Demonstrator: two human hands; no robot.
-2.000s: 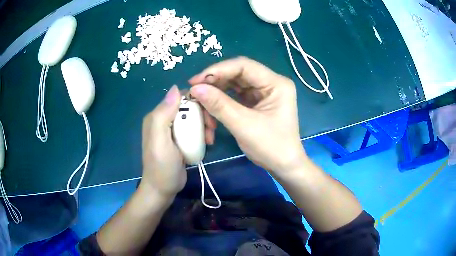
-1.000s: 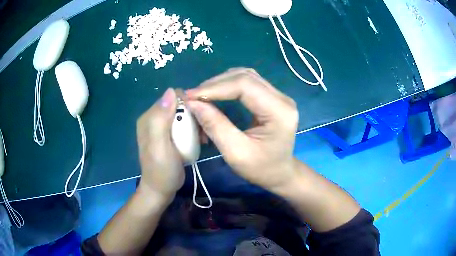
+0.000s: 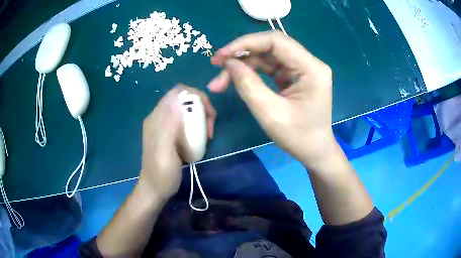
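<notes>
My left hand [image 3: 164, 133] is closed around a white oval device [image 3: 194, 128] above the table's front edge. The device's narrow end points up and away, with a dark slot and a dark dot. A small white bit shows at that end; whether it is seated is unclear. A thin white cord loop [image 3: 198, 194] hangs from the lower end. My right hand [image 3: 283, 93] is raised to the right of the device, apart from it, its fingertips near the pile of small white plugs [image 3: 156, 40]. A tiny pale thing shows at its fingers, too blurred to tell whether it is held.
Two white devices with cords lie at left [image 3: 53, 48] [image 3: 74, 90] on the green table [image 3: 116, 151]; another is cut off at the left edge. One device [image 3: 267, 7] lies beyond my right hand. A white sheet [image 3: 429, 40] is at far right, blue stools [image 3: 386, 131] below.
My right hand has moved off the device end, up and to the right, and its fingers have opened somewhat. My left hand still holds the device, its slot end now more exposed.
</notes>
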